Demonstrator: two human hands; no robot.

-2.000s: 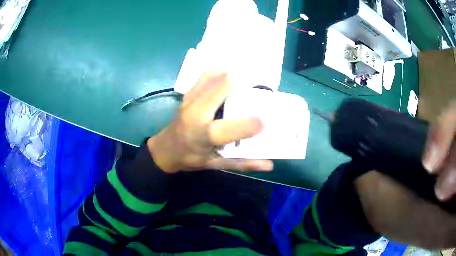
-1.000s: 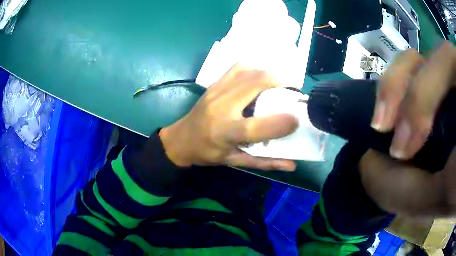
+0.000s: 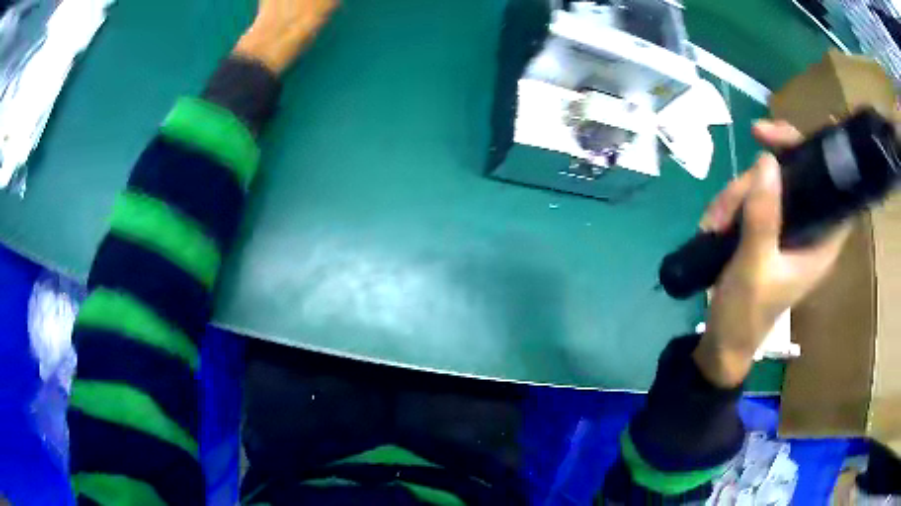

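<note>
My right hand (image 3: 761, 247) is wrapped around the black electric screwdriver (image 3: 790, 203) at the right, over the bench and beside the cardboard box; the driver's narrow end points down and left. My left hand (image 3: 286, 30) is at the top edge of the picture, partly cut off, with the arm stretched forward over the green bench (image 3: 375, 227). Whether its fingers hold anything is hidden. The white camera body is not in view.
The screw feeder (image 3: 603, 109) stands at the upper middle, with flat white pieces (image 3: 690, 128) beside it. A brown cardboard box (image 3: 830, 326) is at the right edge. Clear bags (image 3: 44, 84) lie at the upper left. Blue bins (image 3: 568, 445) holding white pieces are below the bench.
The white camera has left the view. My left hand has moved away from me to the top edge. The screwdriver has moved right, and its tip has swung downward. The view has shifted right.
</note>
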